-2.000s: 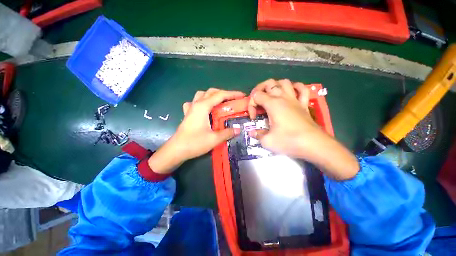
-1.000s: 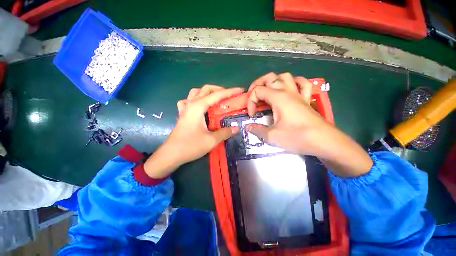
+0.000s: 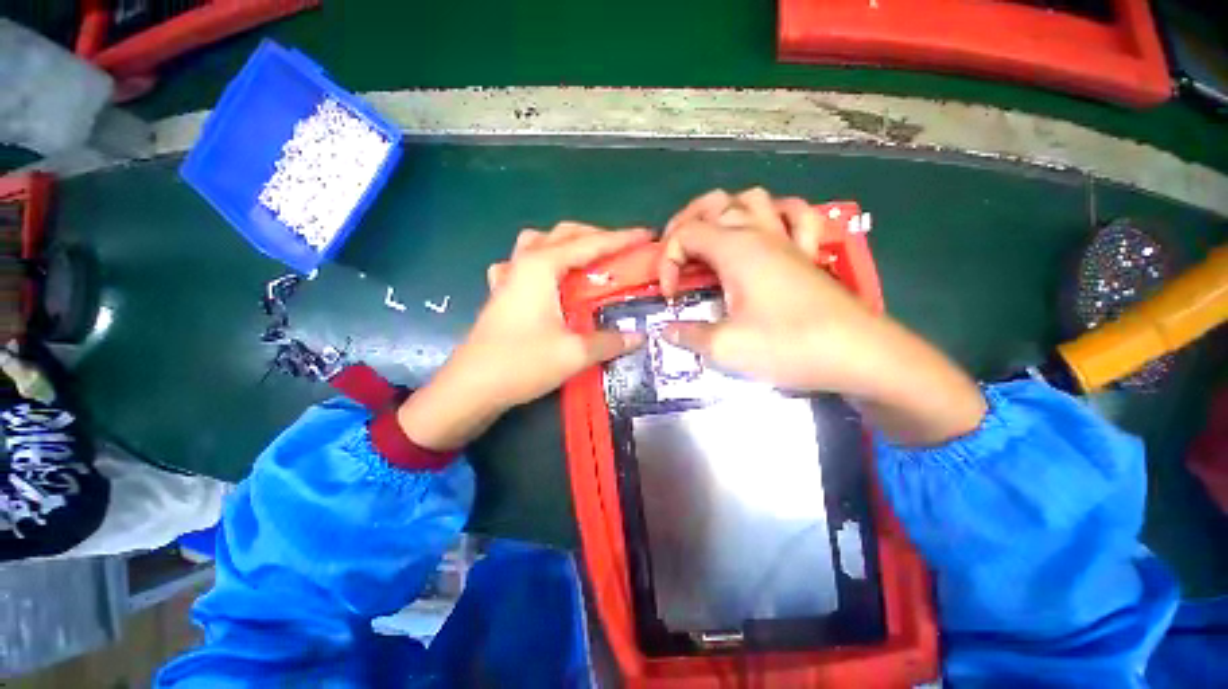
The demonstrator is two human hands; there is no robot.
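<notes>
The open tablet (image 3: pixel 734 518) lies in a red-orange frame (image 3: pixel 593 498), its large silver plate below and its circuit area at the top. My left hand (image 3: pixel 532 323) rests over the frame's top left, thumb on the tablet's upper left edge and fingers over the frame. My right hand (image 3: pixel 768 303) is over the top of the circuit area, thumb and index finger close together at the tablet's upper edge. Whether a small part is between the fingertips cannot be seen. The right hand hides the tablet's top right corner.
A blue bin (image 3: pixel 292 155) of small white parts stands at upper left, with dark small parts (image 3: pixel 299 353) and two white L-shaped brackets (image 3: pixel 415 302) near it. A yellow-orange screwdriver (image 3: pixel 1158 323) lies by a speckled round dish (image 3: pixel 1120 276) at right. Another person's sleeve shows at far left.
Both hands stay at the tablet's top, with only small shifts of the right fingers. The red frame on the belt at top right appears farther right.
</notes>
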